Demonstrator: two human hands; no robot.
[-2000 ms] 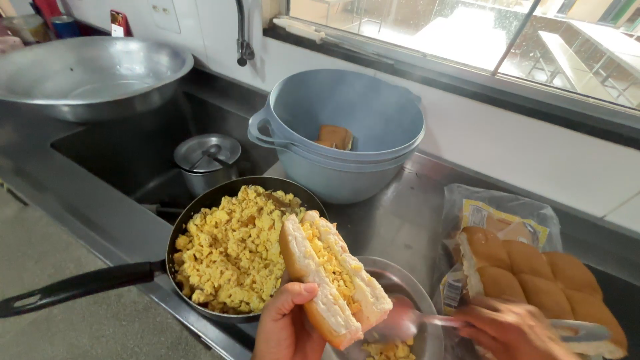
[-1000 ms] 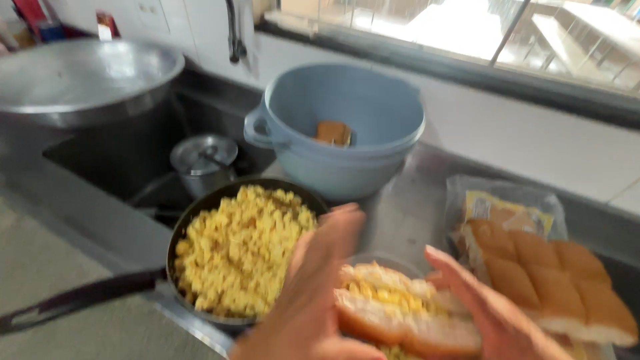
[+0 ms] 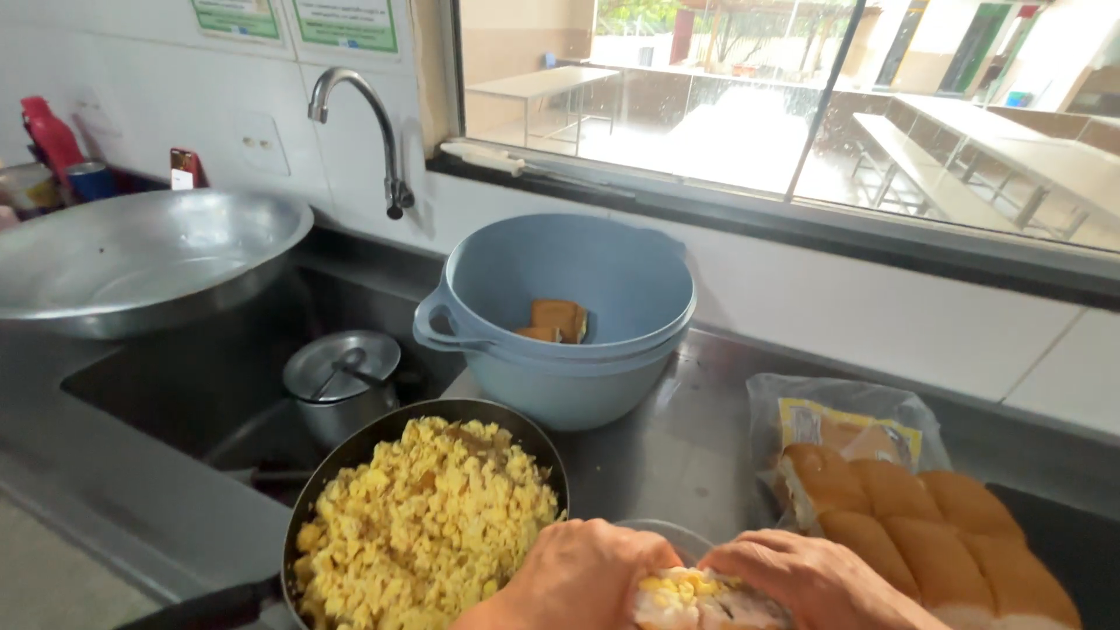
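Observation:
My left hand (image 3: 582, 573) and my right hand (image 3: 809, 569) both grip a split bread roll (image 3: 700, 604) filled with scrambled egg, at the bottom of the view. Part of a plate (image 3: 669, 529) shows behind them. Left of my hands is a dark frying pan (image 3: 556, 455) full of scrambled egg (image 3: 429, 516). Beyond the pan stands a blue-grey plastic bowl (image 3: 577, 385) with pieces of bread (image 3: 560, 319) inside. At the right lies a block of joined bread rolls (image 3: 927, 534), by a clear plastic bag (image 3: 849, 411) with more bread. The spoon is not visible.
A sink (image 3: 227, 385) at the left holds a lidded metal pot (image 3: 341, 376). A wide metal basin (image 3: 149, 254) rests at the sink's far left edge. A faucet (image 3: 372, 114) projects from the tiled wall, beside a window (image 3: 700, 114). The pan's black handle (image 3: 210, 608) points lower left.
My right hand held a spoon two seconds ago and now grips the roll. Around one second ago both hands were beside the roll, apart from each other; now they close around it. The view has tilted up.

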